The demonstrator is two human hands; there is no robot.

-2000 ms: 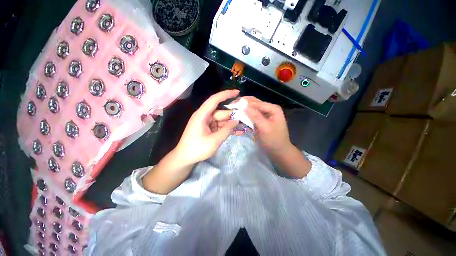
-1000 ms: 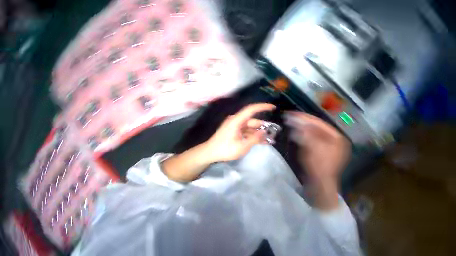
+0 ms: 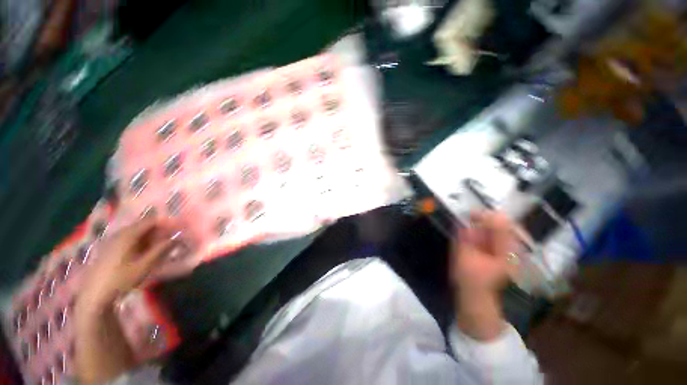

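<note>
The frame is blurred. My left hand (image 3: 124,274) reaches over the lower left corner of the large pink foam tray (image 3: 218,162), fingertips at a housing (image 3: 177,250) there. I cannot tell if the fingers grip it. Rows of round metal housings sit in the tray's pockets. My right hand (image 3: 486,259) is raised in front of the bench press (image 3: 467,162), fingers curled. Whether it holds anything is hidden by blur.
A second pink tray (image 3: 45,319) with housings lies at the lower left, partly behind my left hand. The dark green mat (image 3: 301,34) lies behind the trays. A pale crumpled item (image 3: 463,37) is at the back. Brown cartons (image 3: 640,323) stand at lower right.
The view has turned left. My left hand has moved from in front of my body to the tray, where it had held a metal housing. My right hand has stayed on the press side.
</note>
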